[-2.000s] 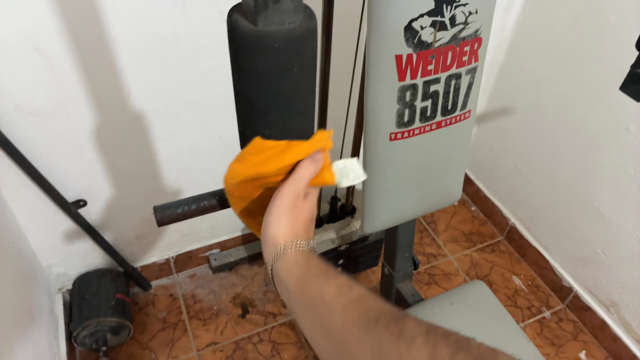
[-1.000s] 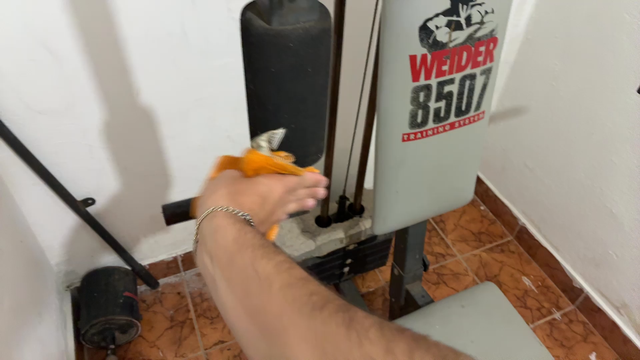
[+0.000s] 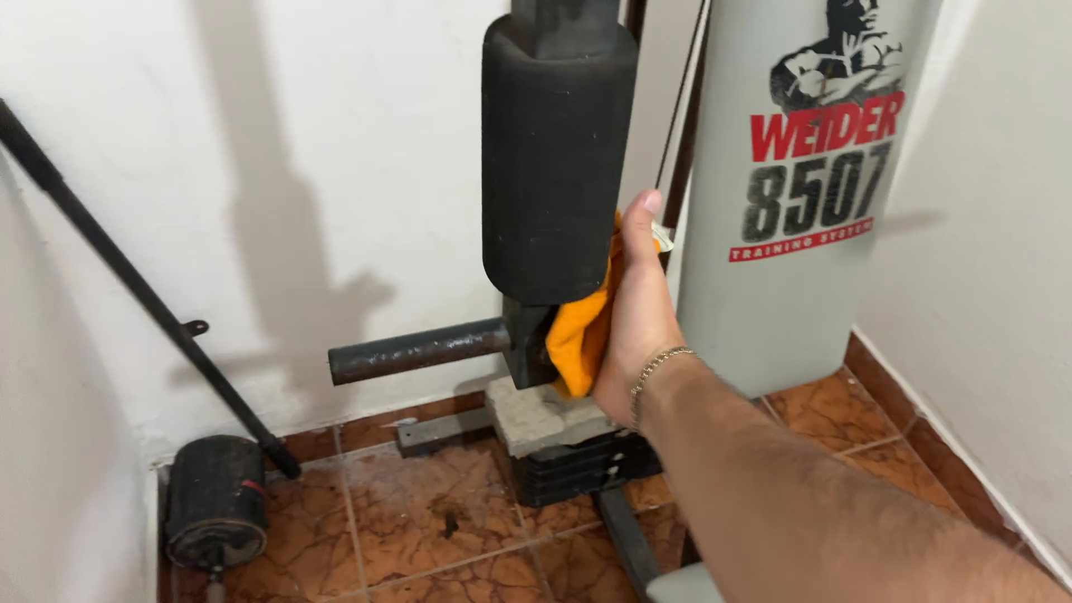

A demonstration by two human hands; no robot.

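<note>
My right hand [image 3: 632,310] reaches in from the lower right, thumb up, and holds an orange cloth [image 3: 579,335] with a white tag. The cloth lies bunched between my palm and the side of the weight machine's upright arm, just beside and below the black padded cushion [image 3: 553,159]. A short dark metal bar [image 3: 419,350] sticks out to the left from the foot of that arm. My fingers are mostly hidden behind the hand and cloth. My left hand is out of view.
A grey backrest [image 3: 779,310] with Weider lettering stands at the right. Below the hand, a rough pale block [image 3: 544,419] sits on black weight plates [image 3: 578,469]. A black bar [image 3: 151,293] leans at the left by a black cylinder [image 3: 219,494]. White walls flank the tiled floor.
My right hand with the cloth has moved from over the short bar and the arm's lower end to the right side of the arm. The palm now faces left.
</note>
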